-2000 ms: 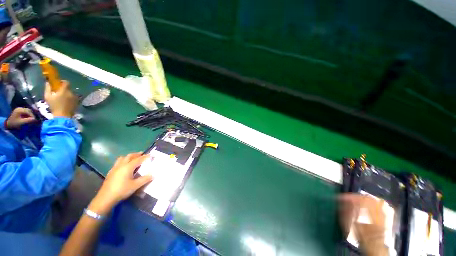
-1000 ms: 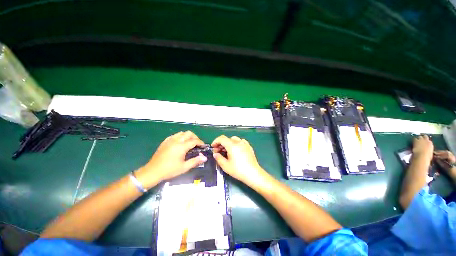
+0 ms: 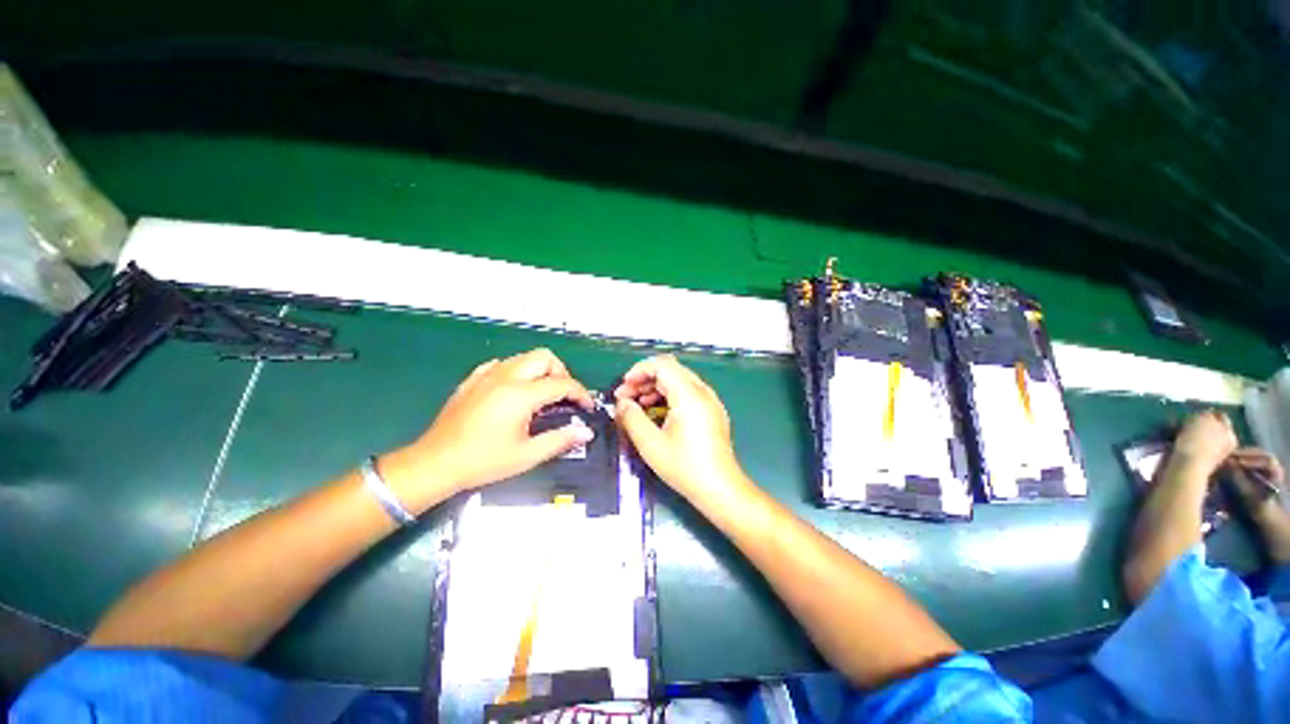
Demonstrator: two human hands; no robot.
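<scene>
An open tablet unit [image 3: 545, 601] lies on the bench in front of me, white inside with black edges, an orange flex cable and a dark board end at the top. My left hand [image 3: 495, 424] lies over its top left part, fingertips at the top edge. My right hand [image 3: 679, 424] pinches at the top right corner, close to the left fingertips. A small yellow tab shows beside my right fingers. My fingers hide most of the spot they touch, so I cannot tell if a small part is held.
Two piles of tablet units [image 3: 894, 424] stand at the right. Loose black strips [image 3: 128, 333] lie at the far left by the white strip [image 3: 467, 294]. Another person's hands [image 3: 1203, 446] work at the far right. A wrapped post [image 3: 50, 184] stands at the upper left.
Two seconds ago my right hand was at the piles and my left on a tablet unit. Over the last second both hands stay at the top edge, and a yellow tab now shows by the right fingers.
</scene>
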